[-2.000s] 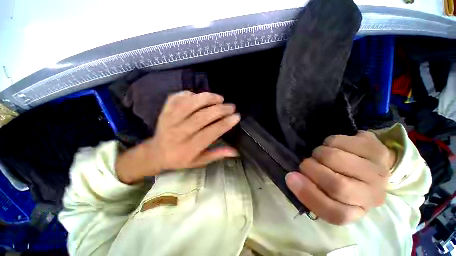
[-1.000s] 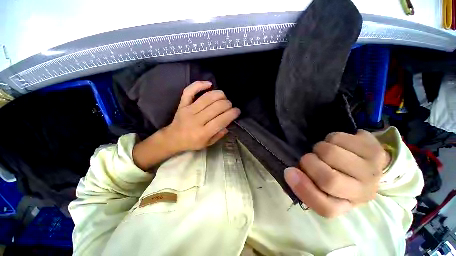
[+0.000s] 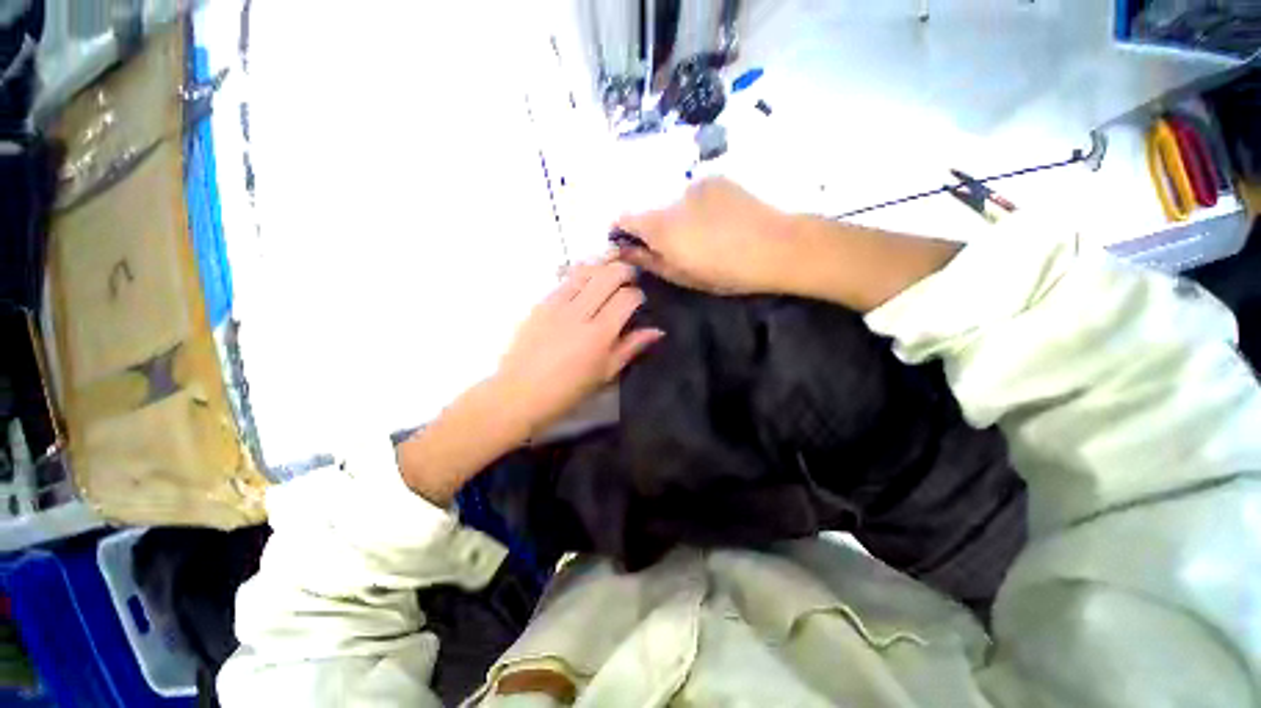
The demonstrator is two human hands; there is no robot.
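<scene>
A dark garment [image 3: 774, 401] hangs from both hands over the front edge of the white table and onto the lap. My right hand [image 3: 719, 235] pinches its upper edge near the machine. My left hand [image 3: 581, 332] lies just left of it, with fingertips on the same edge of the cloth. The fingers hide the held edge, and no zip can be made out. The sewing machine's metal needle parts [image 3: 664, 97] stand just beyond the hands at the top, blurred by glare.
Thread snips [image 3: 982, 194] lie on the table [image 3: 401, 249] at right. Yellow and red handles [image 3: 1187, 163] are at the far right. Taped cardboard [image 3: 132, 291] covers the table's left side. A blue crate [image 3: 83, 622] with dark cloth is at lower left.
The view has shifted up to the tabletop and machine. Both hands have moved from the lap to the table with the dark cloth and are now close together; the zip strip no longer shows.
</scene>
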